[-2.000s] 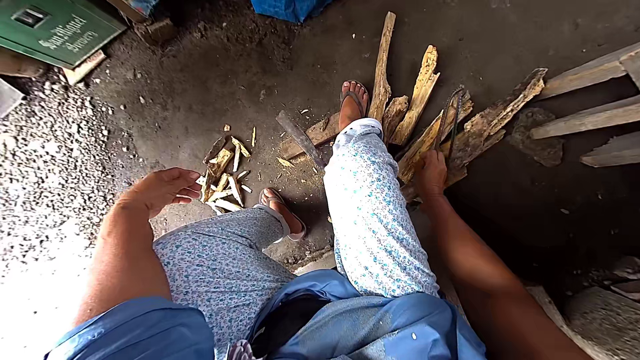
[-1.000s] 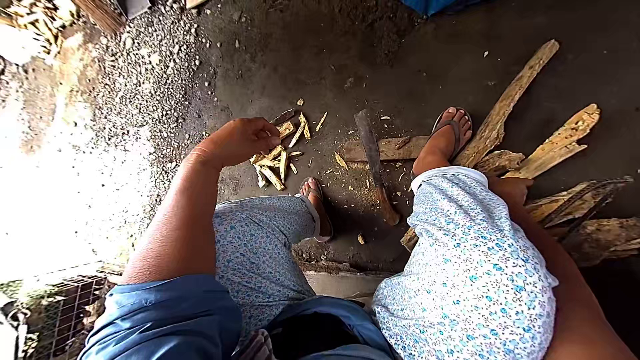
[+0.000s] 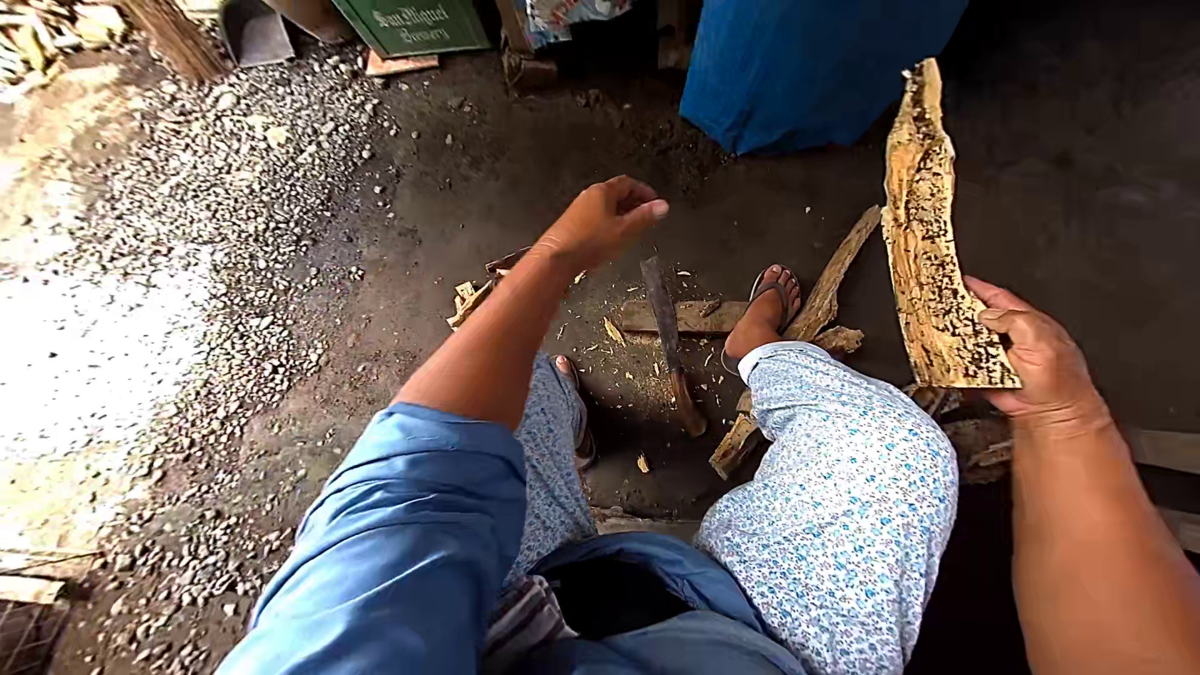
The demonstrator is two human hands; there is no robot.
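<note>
My right hand point(image 3: 1036, 352) grips the lower end of a long, weathered piece of wood point(image 3: 923, 244), its pitted, yellowish face turned up. My left hand point(image 3: 609, 217) hangs over the dirt floor with fingers curled, and nothing shows in it. Below it lies a machete point(image 3: 666, 319) with a dark blade and a wooden handle, its blade across a flat wood block point(image 3: 698, 317) between my feet. Split wood pieces point(image 3: 469, 300) lie on the ground, partly hidden behind my left forearm. More rough wood point(image 3: 839, 277) rests beside my right foot.
Wood chips point(image 3: 614, 331) are scattered around the block. A blue tarp-like cover point(image 3: 806, 75) and a green crate point(image 3: 412, 26) stand at the far side, with a dustpan point(image 3: 255, 36) left of the crate. Gravel point(image 3: 253, 216) spreads along the left. Pale boards point(image 3: 1162, 448) lie at the right edge.
My right hand, earlier down among the wood pieces at the right, now holds one raised. My left hand has moved right, away from the split wood pile. The view has shifted.
</note>
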